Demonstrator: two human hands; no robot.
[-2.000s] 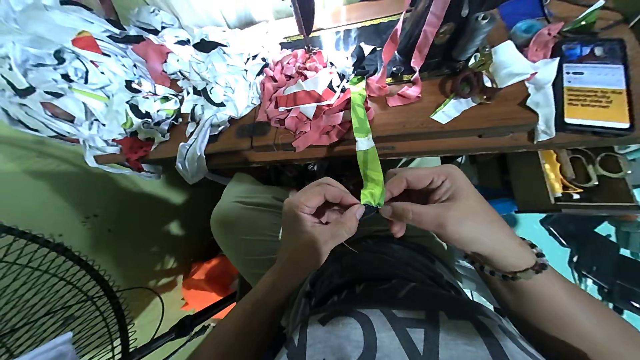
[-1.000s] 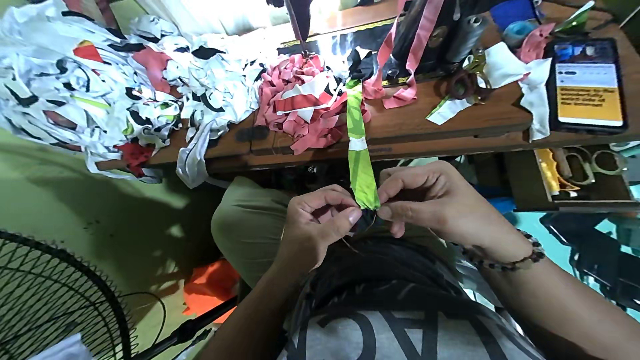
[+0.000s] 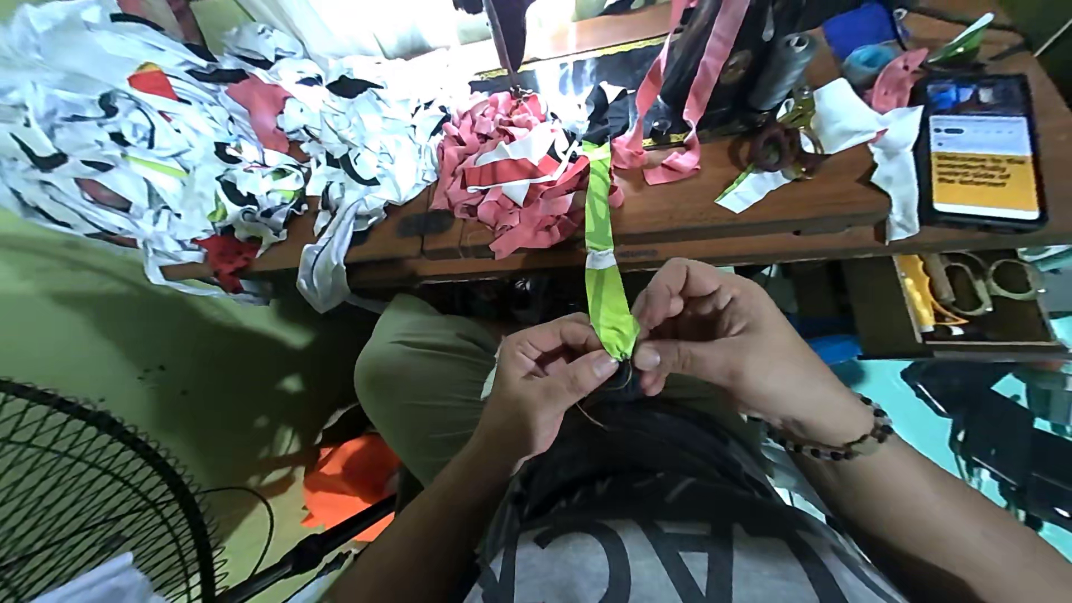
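Note:
Between the thumb and fingers of my left hand [image 3: 548, 381] is the lower end of a lime-green fabric strip [image 3: 605, 293], where it meets a piece of dark cloth. My right hand [image 3: 712, 335] pinches the same end from the other side. The strip has a white band partway along and runs up over the table edge, beside a pile of pink fabric strips [image 3: 511, 222]. A thin thread hangs below my fingers. Above the pink pile stands the needle end of a sewing machine [image 3: 509, 38]. My fingertips hide part of the join.
White fabric strips [image 3: 360, 126] heap over the left of the wooden table [image 3: 754, 218]. Scissors [image 3: 787, 142], a grey thread spool [image 3: 783, 71] and a smartphone [image 3: 981, 151] lie to the right. An open drawer [image 3: 988, 347] holds tools. A fan [image 3: 92, 486] stands lower left.

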